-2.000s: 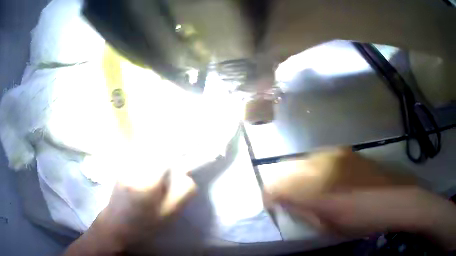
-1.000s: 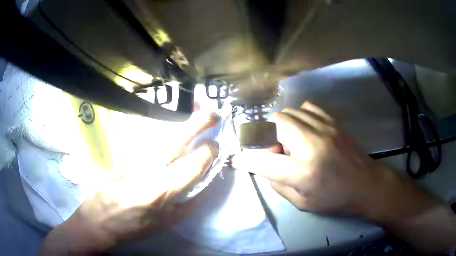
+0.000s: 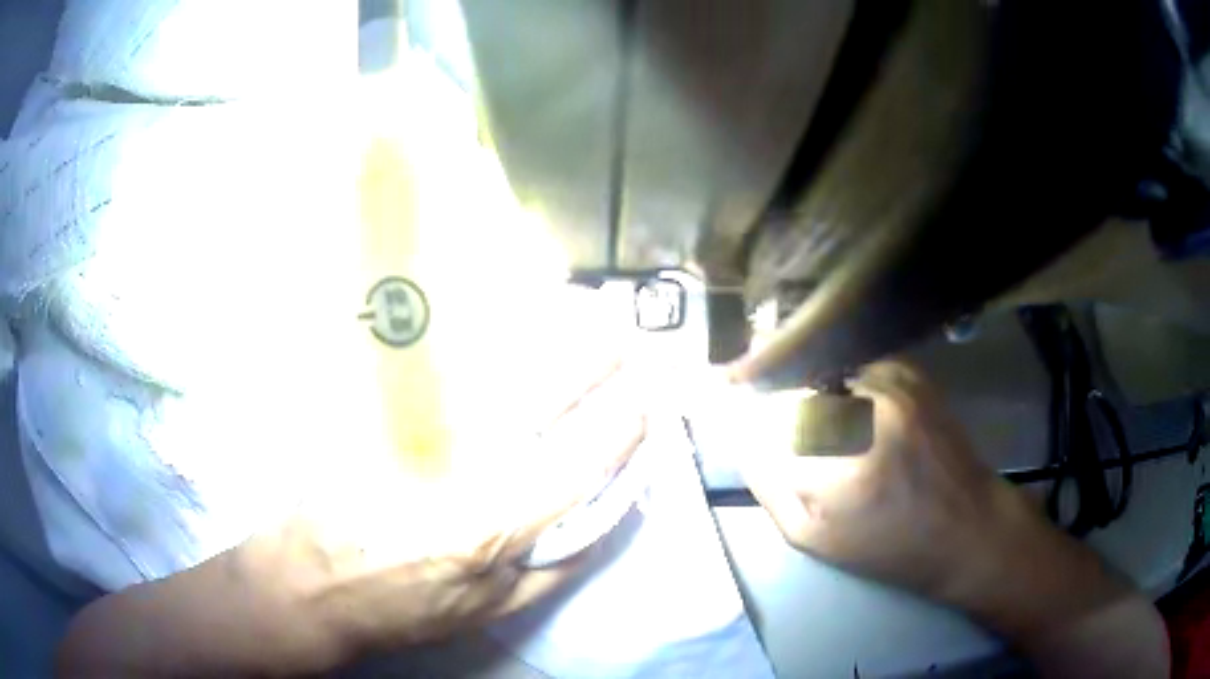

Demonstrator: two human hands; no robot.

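The white garment piece (image 3: 120, 226) lies bunched at the left, with faint lines on it, and runs under glare towards the machine head. A smooth white part (image 3: 637, 597) hangs below the needle area. My left hand (image 3: 465, 564) lies on the cloth left of the needle area, fingers stretched, with a cloth fold at the fingertips. My right hand (image 3: 902, 491) is right of the needle area, partly behind the tan knurled knob (image 3: 835, 423); its fingertips are lost in glare, so its hold is unclear. Needle and presser foot are hidden by glare.
The sewing machine head (image 3: 690, 133) looms over the top centre and right. A yellow strip with a round black mark (image 3: 396, 313) stands left of the needle area. Black-handled shears (image 3: 1091, 464) lie at the right under the arm. A red patch (image 3: 1189, 634) shows at the lower right edge.
The view has shifted, so the machine head and knob sit further right. Both hands came to the needle area after two seconds ago and remain there, my left hand lying flatter.
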